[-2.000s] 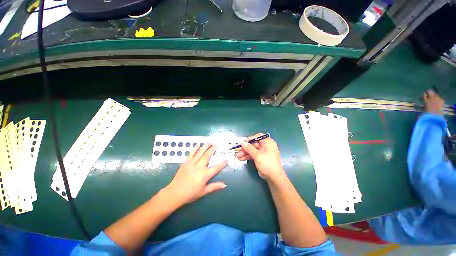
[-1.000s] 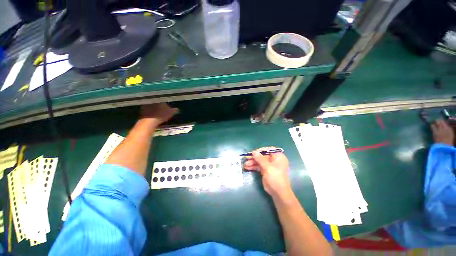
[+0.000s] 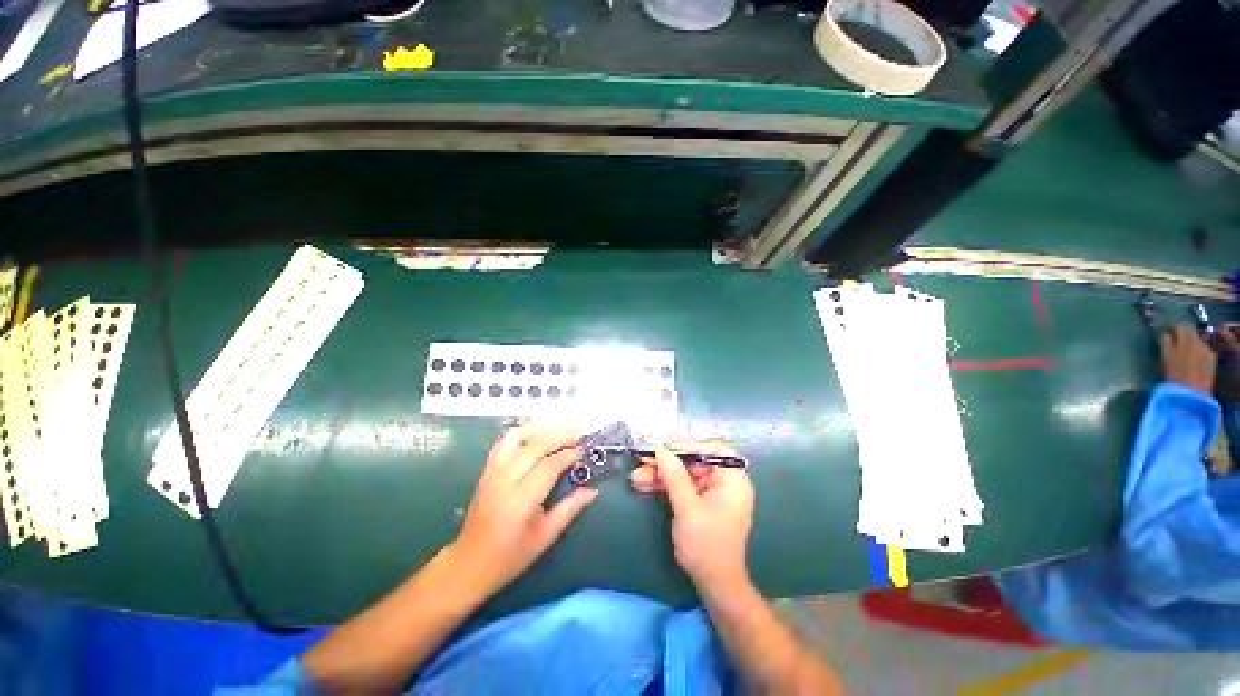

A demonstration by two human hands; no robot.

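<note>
My left hand [image 3: 517,492] holds a small dark module [image 3: 600,447] with round rings at its lower edge, just below the pad sheet. My right hand [image 3: 710,510] holds slim dark tweezers [image 3: 700,460] nearly level, their tip at the module's right side. Whether a pad is on the tip is too small to tell. The white adhesive pad sheet [image 3: 544,382] lies flat beyond my hands, with two rows of black dots, dense at the left and few at the right end.
White sheets [image 3: 904,422] are stacked at right, a slanted strip [image 3: 259,378] lies at middle left, fanned cream strips [image 3: 61,422] at far left. A black cable [image 3: 161,299] hangs at left. The raised shelf holds a tape roll [image 3: 881,48]. A co-worker's blue sleeve [image 3: 1180,496] is at right.
My left hand has come back from under the shelf and now holds the dark module. My right hand has moved left and down to it with the tweezers. The view has tilted down.
</note>
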